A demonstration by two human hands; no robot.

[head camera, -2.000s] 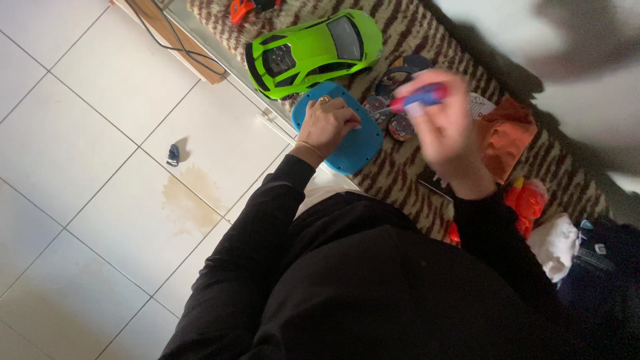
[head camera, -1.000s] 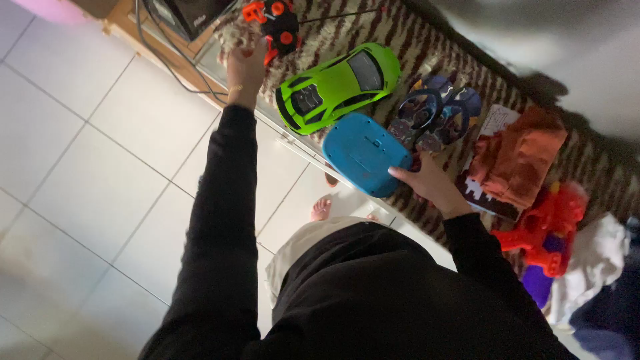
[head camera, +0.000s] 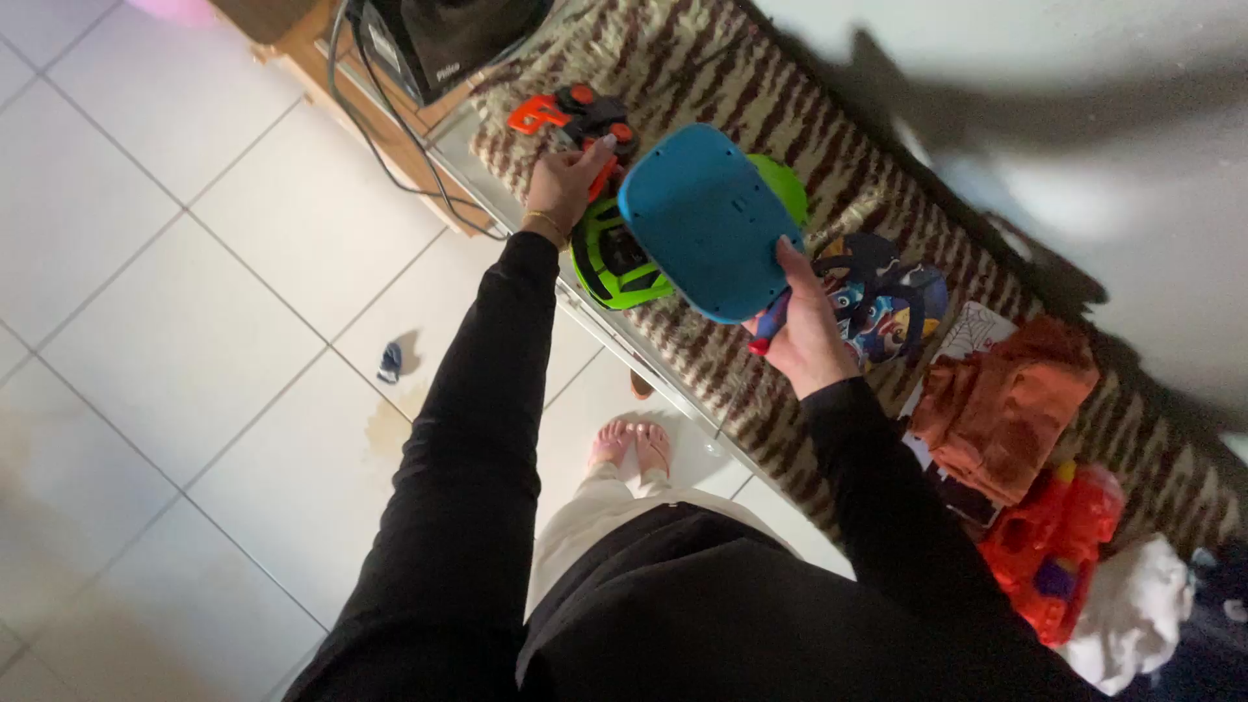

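Note:
My right hand [head camera: 807,327] holds a blue plastic panel [head camera: 712,219] with rounded corners by its lower right edge, and a small blue and red object [head camera: 770,322] lies in the same grip. Partly hidden under the panel is a green toy car [head camera: 609,255]. My left hand [head camera: 567,187] is at an orange and black toy [head camera: 585,117], its fingertips at the toy's lower side; whether they grip it is unclear. To the right of the panel lie dark sandals with cartoon prints [head camera: 882,297] on the striped plush cover [head camera: 731,390].
Orange-brown folded cloth [head camera: 1014,409], a red plastic toy [head camera: 1053,546] and white cloth [head camera: 1131,614] lie at the right. A black appliance [head camera: 439,39] and a looping cable [head camera: 366,136] are at the upper left. A small dark item [head camera: 390,364] lies on the tiled floor.
My right hand has lifted the blue panel, which lay beside the green car and now overlaps it in view. My left hand remains by the orange and black toy.

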